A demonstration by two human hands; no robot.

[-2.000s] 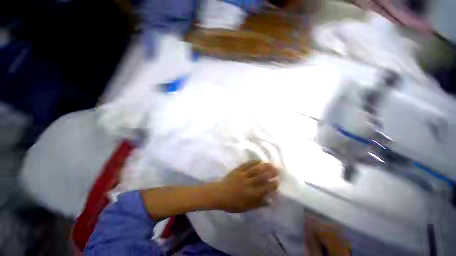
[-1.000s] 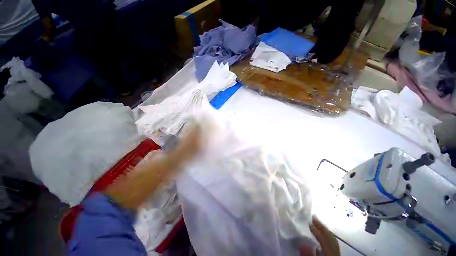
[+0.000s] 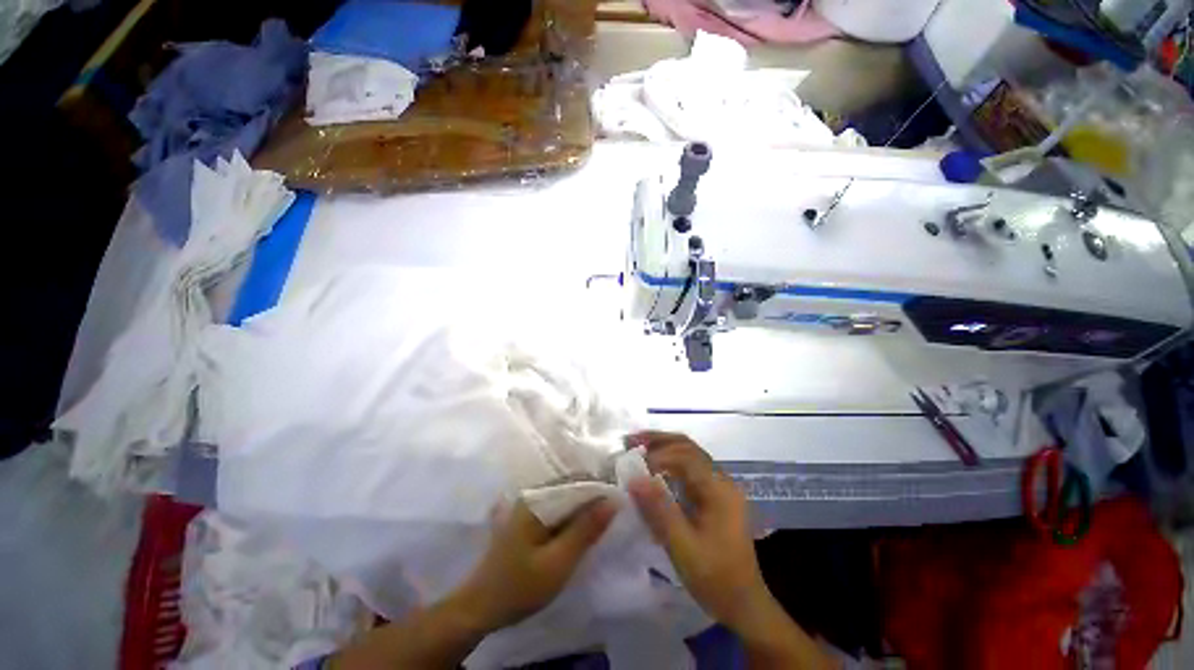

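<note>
A large white garment piece (image 3: 354, 432) spreads over the table and hangs over its front edge. My left hand (image 3: 537, 556) pinches a folded edge of it. My right hand (image 3: 694, 524) holds a small white part (image 3: 633, 469) between thumb and fingers, close beside the left hand. The white sewing machine (image 3: 838, 262) stands right of and beyond my hands; its presser foot area (image 3: 698, 347) is brightly lit, with no cloth seen under it. Layered white cut parts (image 3: 183, 334) lie at the left, partly on a blue sheet (image 3: 274, 259).
Red basket (image 3: 155, 582) with white pieces is lower left. Dark red snips (image 3: 948, 429) and scissors (image 3: 1055, 496) lie right, above a red bag (image 3: 1021, 589). A plastic-covered brown board (image 3: 485, 124), blue-grey cloth (image 3: 223, 98) and white cloth (image 3: 714, 94) are at the back.
The view has swung right. My left hand has moved from the stack at the left to beside my right hand, and both are now on white cloth at the table's front.
</note>
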